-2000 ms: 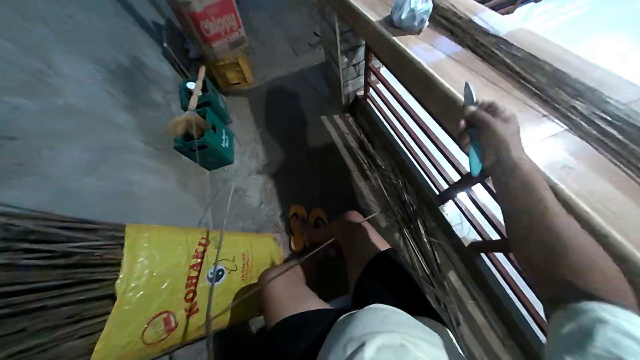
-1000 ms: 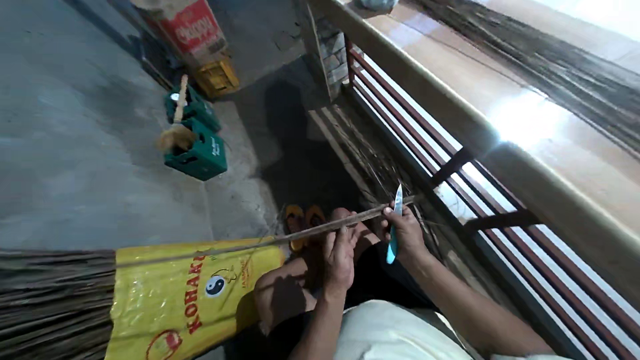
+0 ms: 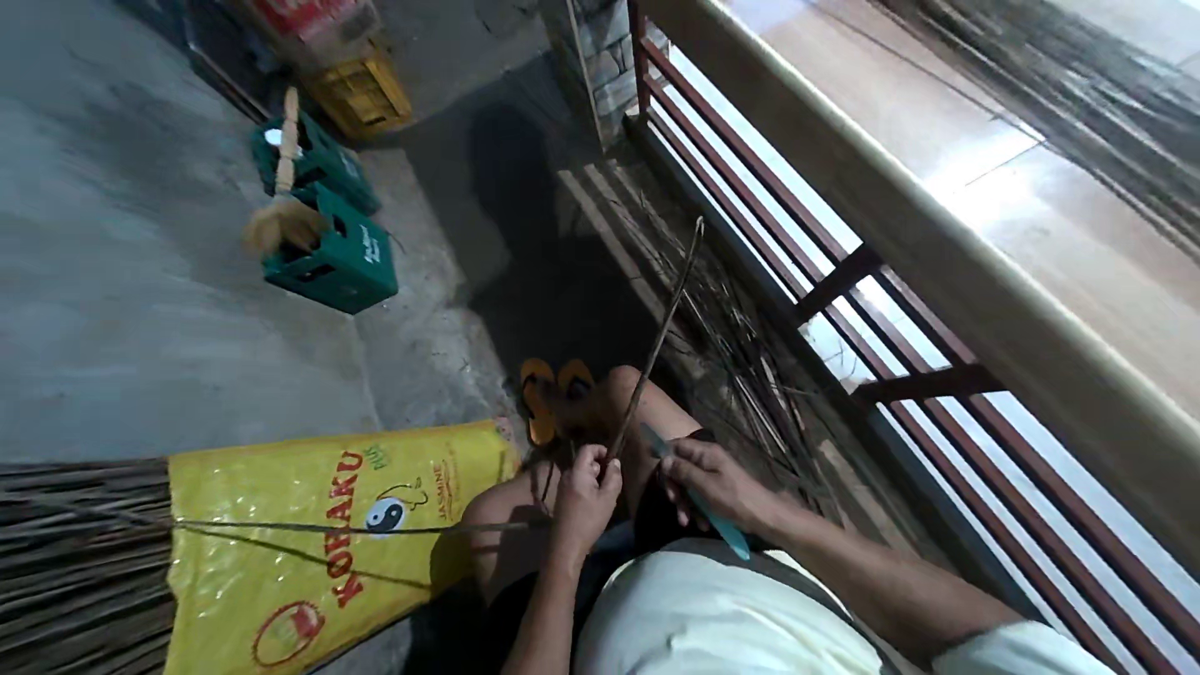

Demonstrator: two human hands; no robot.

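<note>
My left hand [image 3: 589, 497] grips a thin brown stalk [image 3: 661, 342] over my lap; one part of it rises toward the upper right. Another thin strand [image 3: 422, 531] runs left from near that hand across the yellow sack to the stalk bundle; whether it is the same piece, I cannot tell. Just right of the left hand, my right hand [image 3: 712, 483] is closed on a knife with a teal handle [image 3: 720, 527], its blade pointing up and left toward the stalk. The two hands are apart. A bundle of dark stalks [image 3: 84, 553] lies at the far left, partly on the printed yellow sack [image 3: 225, 572].
Green plastic crates [image 3: 352, 258] with a brush [image 3: 286, 225] on top stand by the wall, near a yellow crate [image 3: 361, 94]. Loose stalks [image 3: 741, 347] lie on the floor below the railing [image 3: 787, 234]. More stalks [image 3: 1059, 103] rest on the tiled ledge [image 3: 966, 169]. Orange slippers [image 3: 539, 403] are by my knees.
Two seconds ago my right hand was out by the ledge with the knife; it is now over my lap. The stalk lay nearly level a second ago and now slants steeply upward.
</note>
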